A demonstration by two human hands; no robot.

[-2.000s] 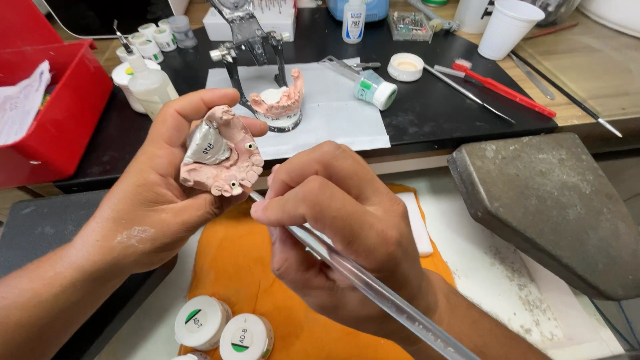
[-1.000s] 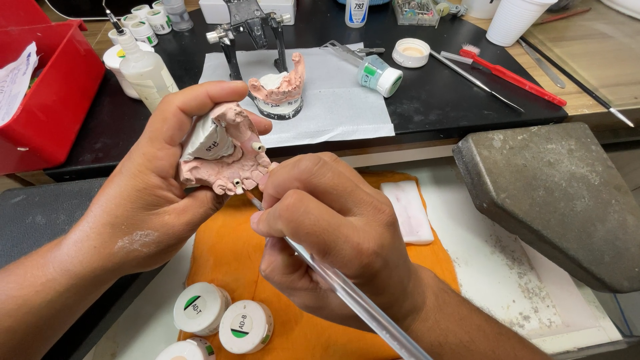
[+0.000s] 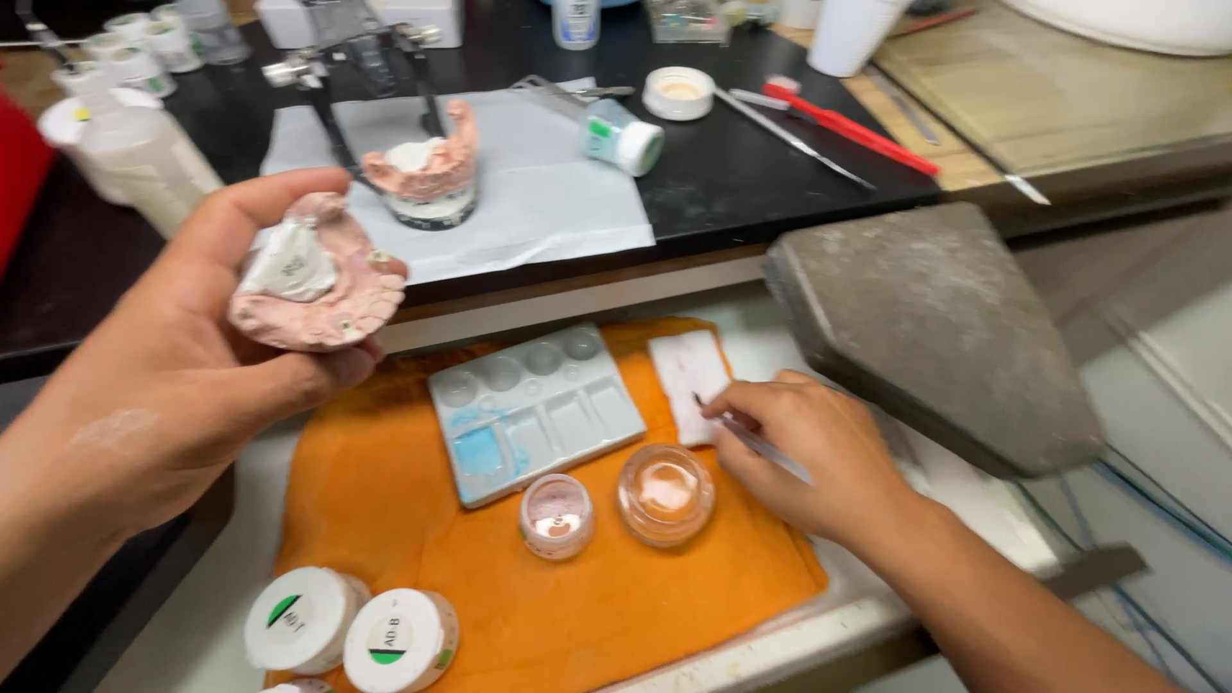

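A pink dental cast [image 3: 322, 279] with a white patch and a few teeth is gripped by my left hand [image 3: 183, 337], raised at the left. My right hand [image 3: 808, 452] holds a slim clear-handled brush [image 3: 765, 448], its dark tip on or just over a folded white pad [image 3: 685, 380]. Left of the pad lies a mixing palette [image 3: 539, 409] with blue residue in its wells. In front of the palette are a small open jar of pinkish powder [image 3: 557, 520] and a round glass dish [image 3: 666, 496]. All rest on an orange cloth [image 3: 500, 616].
Two white-lidded jars [image 3: 303, 616] stand at the lower left. On the black bench, an articulator holds another pink cast [image 3: 423, 173] above white paper [image 3: 568, 226]. Beside it lie a tipped jar [image 3: 621, 140], a metal instrument [image 3: 799, 140] and a red-handled brush [image 3: 866, 135]. A grey slab [image 3: 934, 337] juts in at right.
My right hand has moved away from the cast, right to the white pad, with the brush still held. The palette, powder jar and glass dish now show. My left hand still holds the cast.
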